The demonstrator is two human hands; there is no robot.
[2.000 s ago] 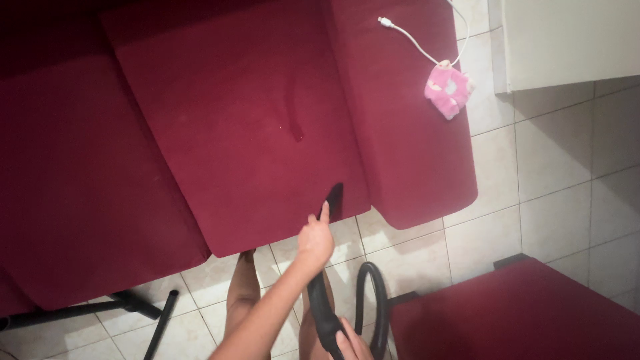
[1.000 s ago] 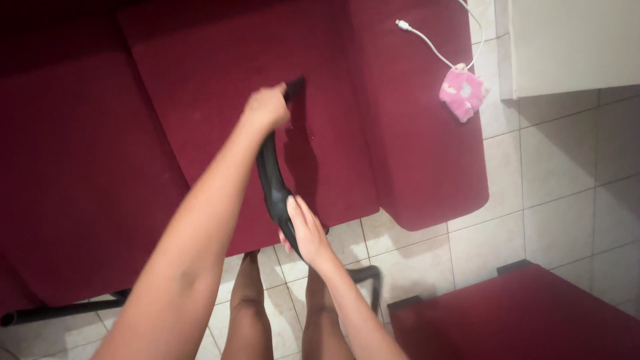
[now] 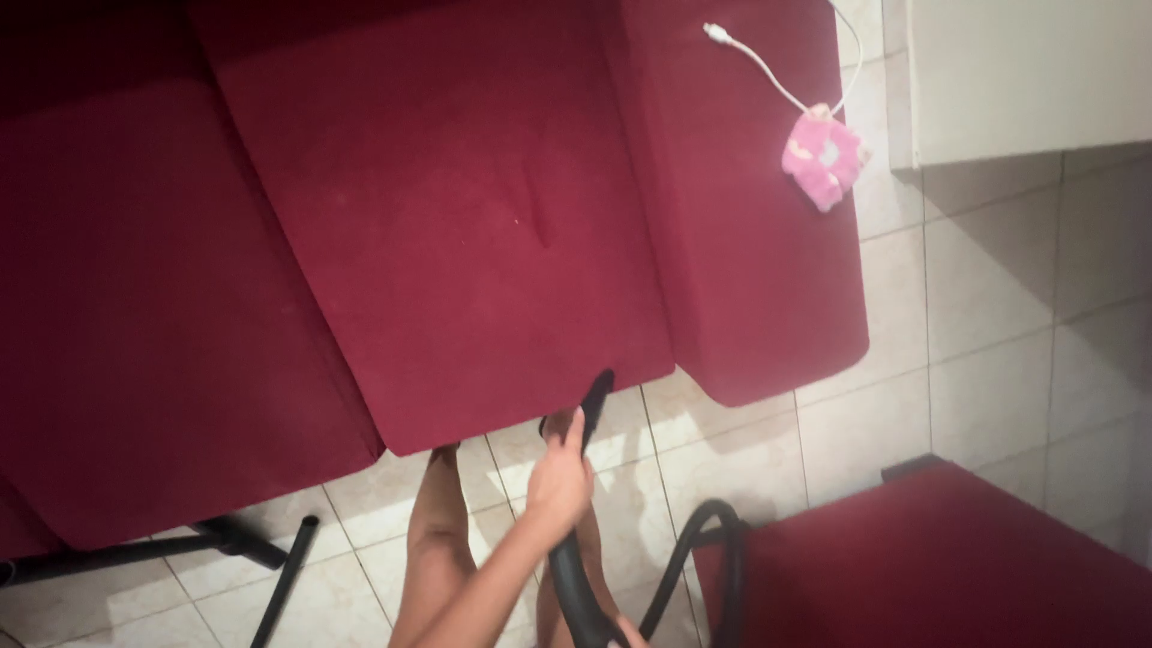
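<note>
My left hand [image 3: 560,481] is closed around the front end of a black vacuum cleaner wand [image 3: 573,576], with one finger laid along it. The dark nozzle [image 3: 598,396] reaches the front edge of a red sofa seat cushion [image 3: 450,270]. At the bottom edge of the view, only some fingers of my right hand [image 3: 630,634] show against the wand's lower part; the rest is cut off. A black hose [image 3: 697,531] loops up to the right of the wand. Small light specks lie on the cushion.
The red armrest [image 3: 756,297] carries a pink fluffy item [image 3: 823,157] with a white cable [image 3: 769,72]. Black tubes [image 3: 286,576] lie at lower left on the tiled floor. A red-topped seat [image 3: 918,567] is at lower right, a pale cabinet [image 3: 1035,81] at upper right.
One second ago the nozzle was farther up the cushion; my left hand has drawn it back to the front edge. My right hand has moved down, mostly out of view.
</note>
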